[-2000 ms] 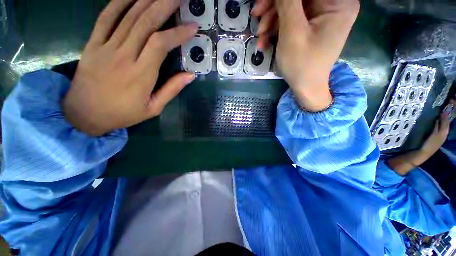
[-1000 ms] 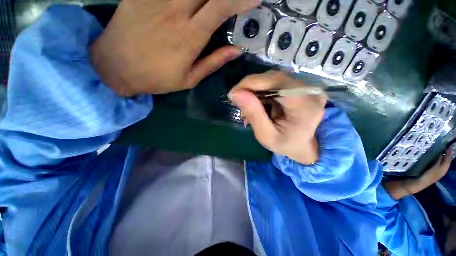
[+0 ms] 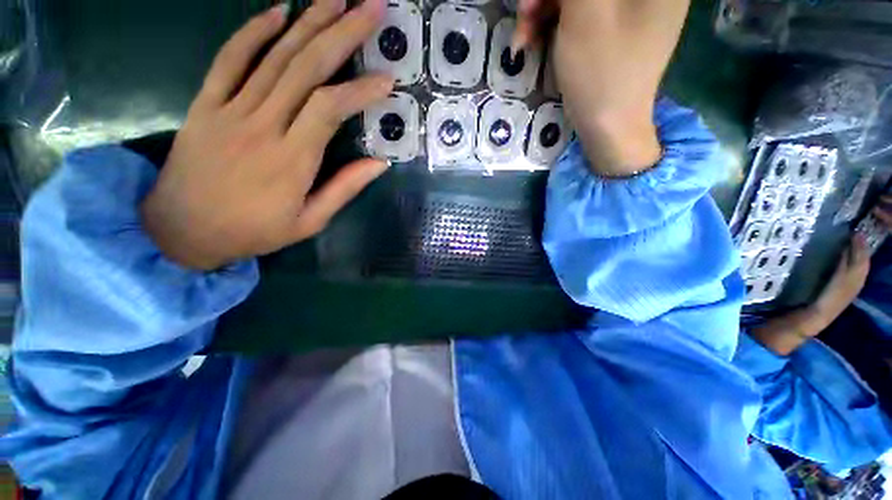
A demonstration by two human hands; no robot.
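Note:
The unit tray [image 3: 455,83] lies flat at the top centre, with rows of rounded white-silver units with dark centres; the frame's top edge cuts it off. My left hand [image 3: 259,146] is spread, with fingertips and thumb at the tray's left edge. My right hand [image 3: 616,83] is over the tray's right side, partly cut off at the top, fingers pinched at a unit in the upper row. The tweezers are almost wholly hidden by this hand. The dotted sheet [image 3: 460,234] lies just below the tray and shines in the middle.
A second unit tray [image 3: 782,220] lies tilted at the right, by another person's hand [image 3: 831,298] and blue sleeve. Crinkled clear film [image 3: 817,103] lies at the upper right. The dark green mat [image 3: 391,317] runs along the near edge.
One second ago my right hand held the tweezers over the dotted sheet; now it is up at the tray and the sheet shows. The camera view has also turned.

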